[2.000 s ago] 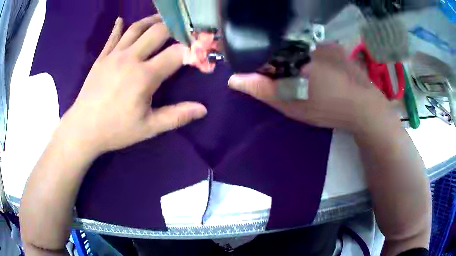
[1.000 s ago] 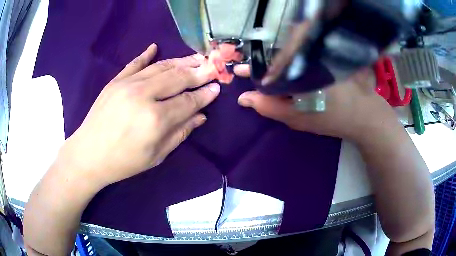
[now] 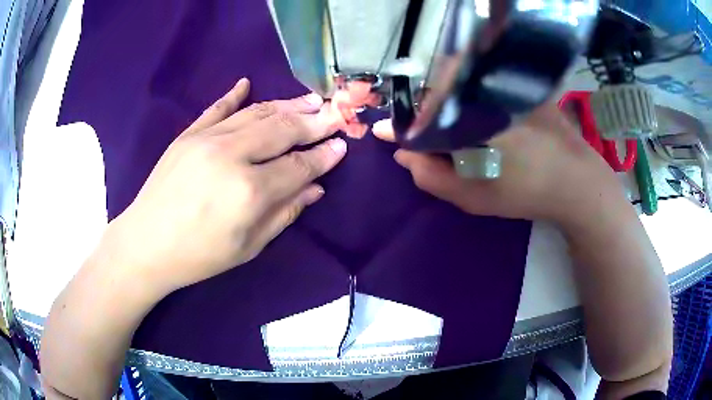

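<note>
A large dark purple garment panel point(image 3: 437, 258) lies over the white machine table, its notched edge and narrow slit towards me. My left hand point(image 3: 242, 172) lies flat on the cloth, fingers spread a little, fingertips beside the orange-red piece point(image 3: 357, 101) at the presser foot. My right hand point(image 3: 500, 168) rests on the cloth right of the needle area, partly hidden behind the sewing machine head point(image 3: 500, 70); its thumb and a fingertip show near the foot. The needle itself cannot be made out.
Red-handled scissors point(image 3: 621, 152) and a green-handled tool point(image 3: 646, 183) lie right of my right hand. Small metal snips point(image 3: 687, 183) lie at far right. A measuring tape point(image 3: 312, 366) runs along the front table edge. A blue basket point(image 3: 693, 312) stands at lower right.
Since the first frame, my left hand has shifted right and slightly towards me, its fingers closer to the foot. The cloth has shifted slightly right. The machine head appears at a changed angle.
</note>
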